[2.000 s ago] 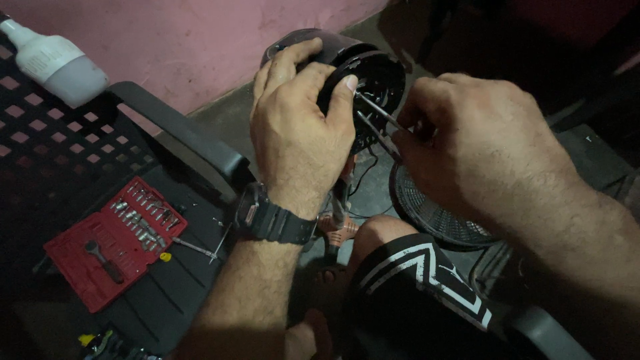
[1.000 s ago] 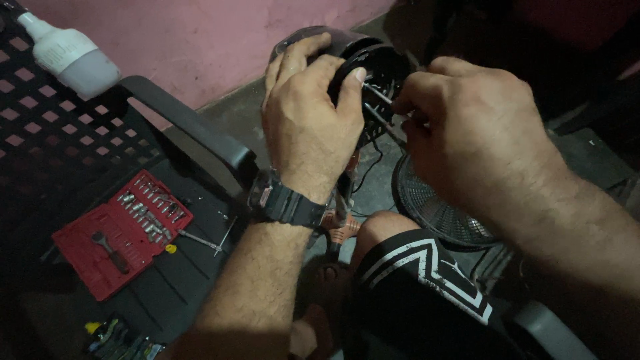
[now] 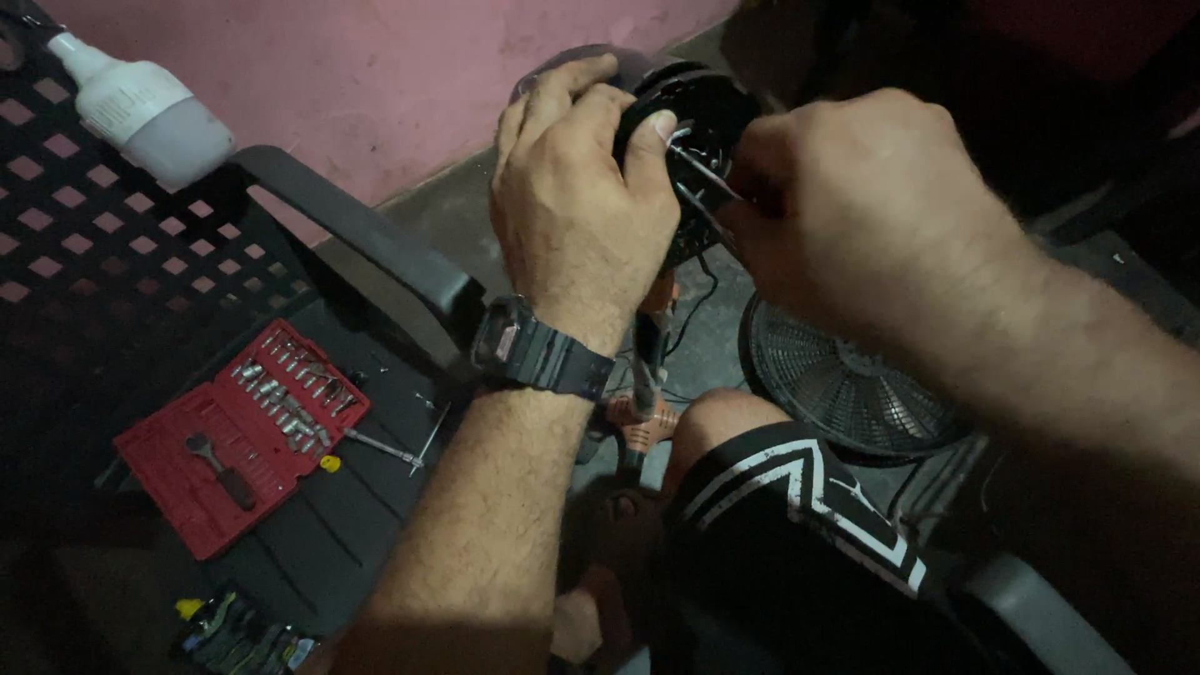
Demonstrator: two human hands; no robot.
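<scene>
The dark motor housing of a pedestal fan (image 3: 717,103) stands at top centre on an orange-footed stand (image 3: 641,422). My left hand (image 3: 586,187), with a black watch on the wrist, is wrapped over the housing's left side, its thumb at the rim of the open face. My right hand (image 3: 844,187) is closed on a thin metal shaft (image 3: 703,172) that reaches into that face near the left thumb. A second thin metal piece (image 3: 698,204) runs below it toward the same hand; whether both belong to one tool, I cannot tell.
On a black plastic chair (image 3: 366,230) at left lie a red socket set case (image 3: 197,469) with a ratchet, a metal T-handle (image 3: 384,448) and work gloves (image 3: 244,637). An LED bulb (image 3: 155,112) hangs upper left. A round fan grille (image 3: 844,375) rests on the floor behind my knee.
</scene>
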